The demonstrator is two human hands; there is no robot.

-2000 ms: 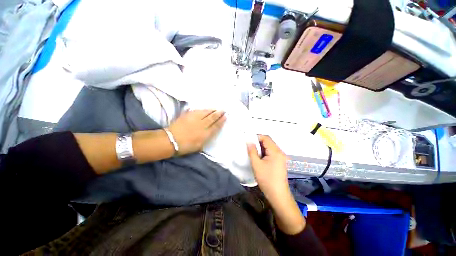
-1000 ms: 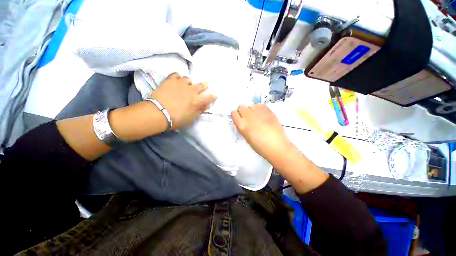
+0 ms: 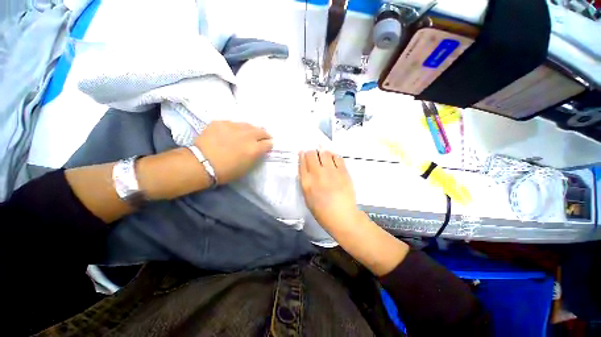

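Observation:
A white fabric piece [image 3: 273, 187] lies in front of the sewing machine's presser foot and needle area [image 3: 319, 82], its lower end hanging over the table's front edge. A dark grey garment [image 3: 204, 227] is bunched below and left of it, with pale textured fabric [image 3: 158, 72] above. My left hand [image 3: 234, 151] lies on the white piece's left side, fingers bent. My right hand [image 3: 326, 187] lies flat on its right side, fingers together and pointing at the machine. Whether either hand pinches the fabric cannot be told.
A phone-like panel [image 3: 428, 60] is strapped to the machine head by a black band [image 3: 497, 52]. Yellow snips [image 3: 448, 184], pens [image 3: 436, 131] and tangled white thread [image 3: 537, 197] lie to the right. Pale garments [image 3: 29, 85] hang at left. A blue bin [image 3: 507, 296] stands below right.
My right hand has moved from the white piece's lower right edge up and left, onto the fabric. My left hand has shifted slightly left. The white piece now lies flatter; the view has also shifted.

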